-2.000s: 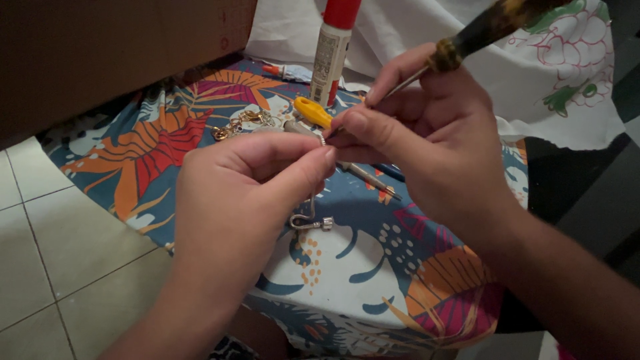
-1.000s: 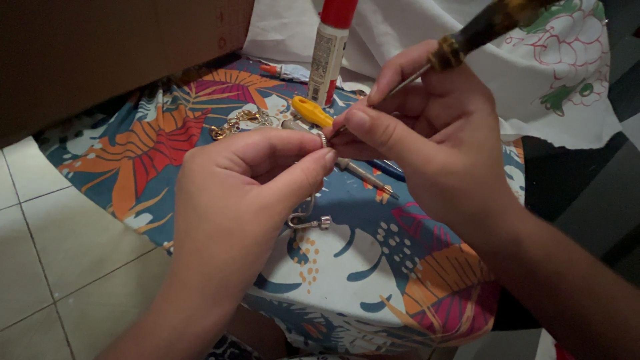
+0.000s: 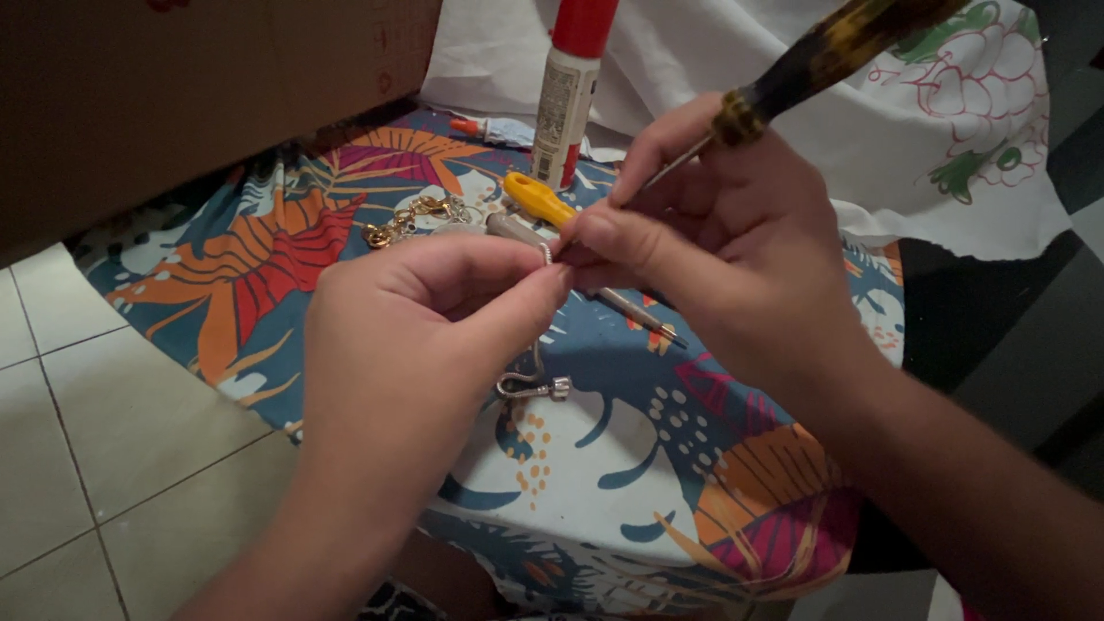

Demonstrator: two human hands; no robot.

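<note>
A silver-coloured snake-type chain hangs from between the thumb and index finger of my left hand, its lower end curled and bearing a small metal clasp or bead. Against those fingertips, my right hand grips a thin-shafted tool with a dark and amber mottled handle. The tool's tip is hidden among the fingers. Behind my hands lie a yellow-handled tool and a grey pen-like tool, both partly covered. Gold and silver chain jewellery rests behind my left hand.
A can with a red cap stands at the back, beside a small tube with an orange cap. A cardboard box fills the upper left. White painted cloth drapes behind the leaf-patterned tablecloth. Floor tiles show at left.
</note>
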